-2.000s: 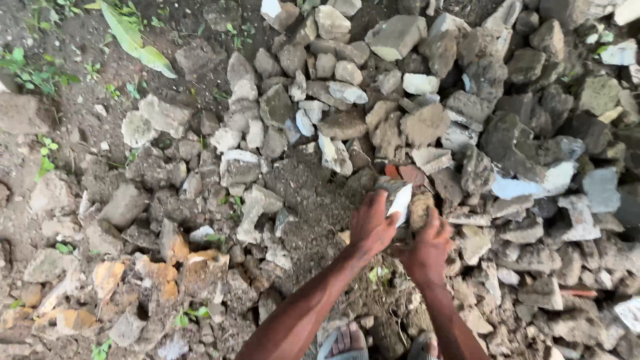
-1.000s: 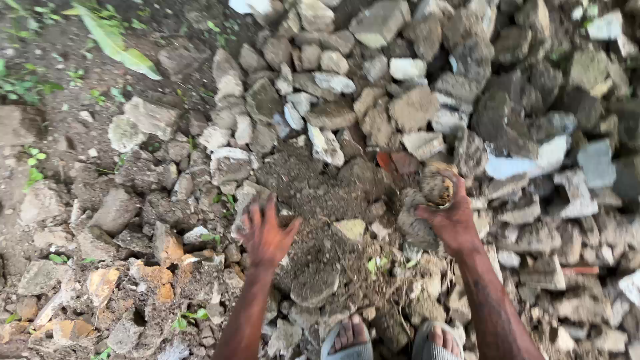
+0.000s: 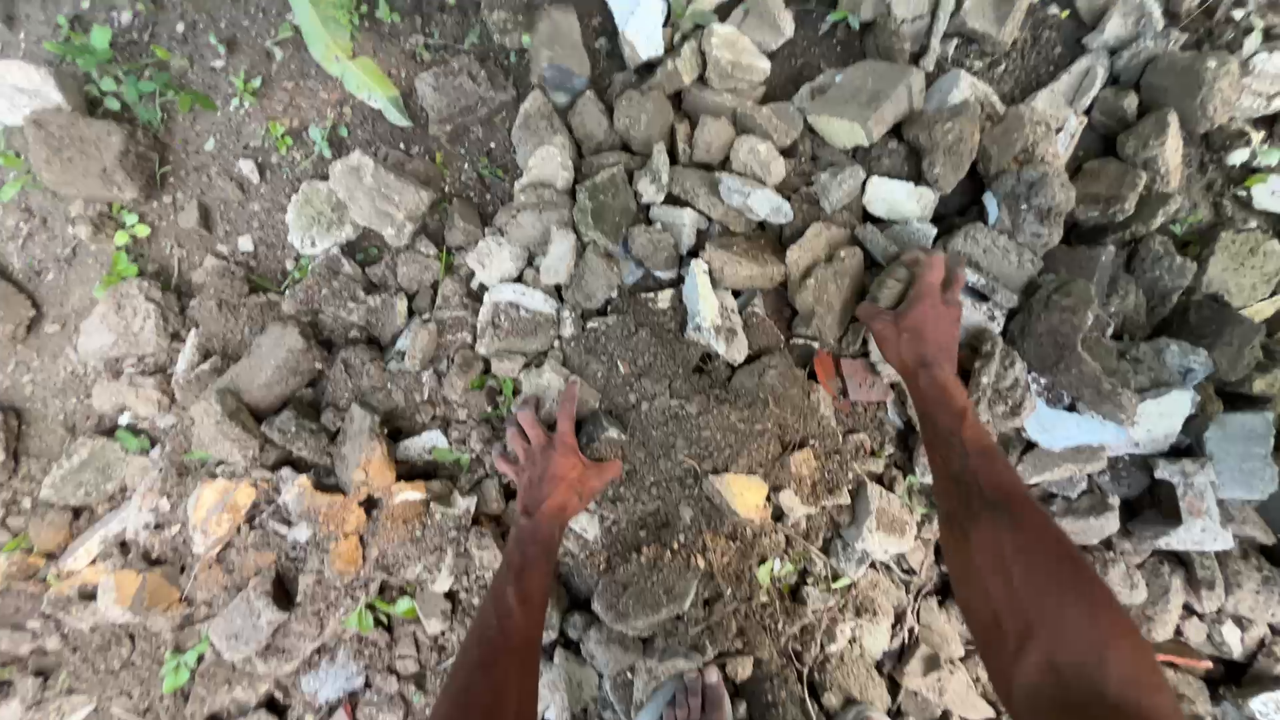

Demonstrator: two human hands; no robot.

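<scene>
My left hand is spread with its fingers apart over stones left of the bare soil patch; its fingertips are near a grey stone. Farther right and higher, my right hand has its fingers curled over a grey-brown stone, mostly hidden under them. That hand is at the edge of the packed stones, just above the reddish brick fragments. A white-faced stone lies between the two hands, at the top of the soil.
Broken stone and concrete rubble is heaped on the right. Orange-stained chunks lie at lower left. A large green leaf rests on soil at the top. My sandaled foot shows at the bottom edge, below a flat stone.
Both hands were together at a white-faced piece two seconds ago, then parted. Since one second ago, my right hand has moved up across the rubble. My left hand stays spread over the left stones.
</scene>
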